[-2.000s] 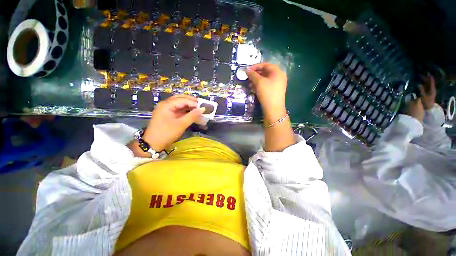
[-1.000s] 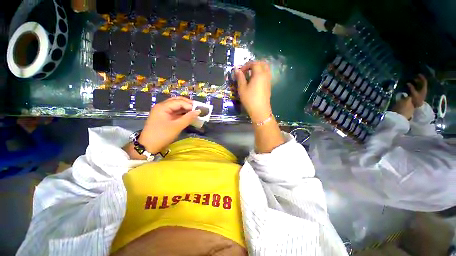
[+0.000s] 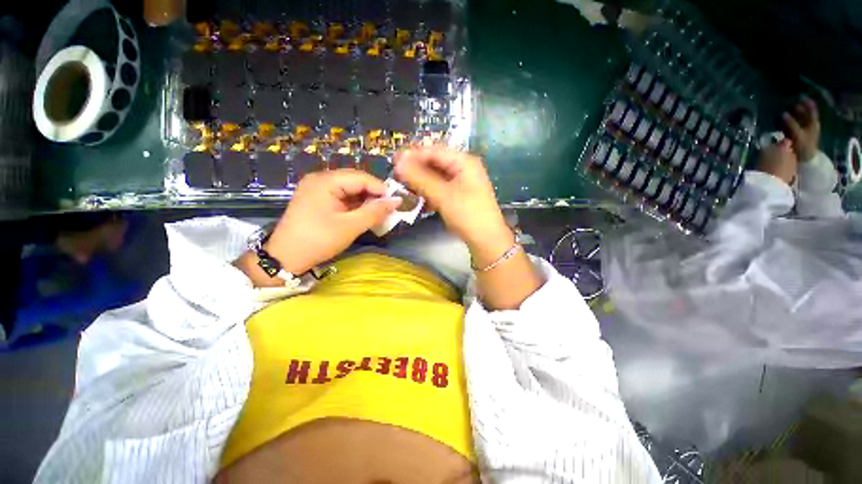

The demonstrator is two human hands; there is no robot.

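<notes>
My left hand (image 3: 337, 216) pinches a short white liner strip (image 3: 399, 219) with a dark round on it, just in front of the tray's near edge. My right hand (image 3: 454, 194) has its thumb and fingertips at the strip's upper edge; whether they grip it or a pad cannot be told. The clear blister tray (image 3: 457, 104) lies on the green bench beyond my hands. It holds rows of dark modules (image 3: 304, 73) with gold flex tails (image 3: 317, 39). My hands hide part of its near right corner.
A white sticker roll (image 3: 69, 95) with dark dots on its loose band stands left of the tray. At the right lies a tilted clear tray (image 3: 666, 151) with rows of dark, pale-faced parts. A coworker's hands (image 3: 792, 146) are beside it. A tan piece (image 3: 163, 9) is at the back left.
My right hand has moved from the tray's right side down and left to the strip. A dark piece now shows at the right end of the middle row, where a bright patch was.
</notes>
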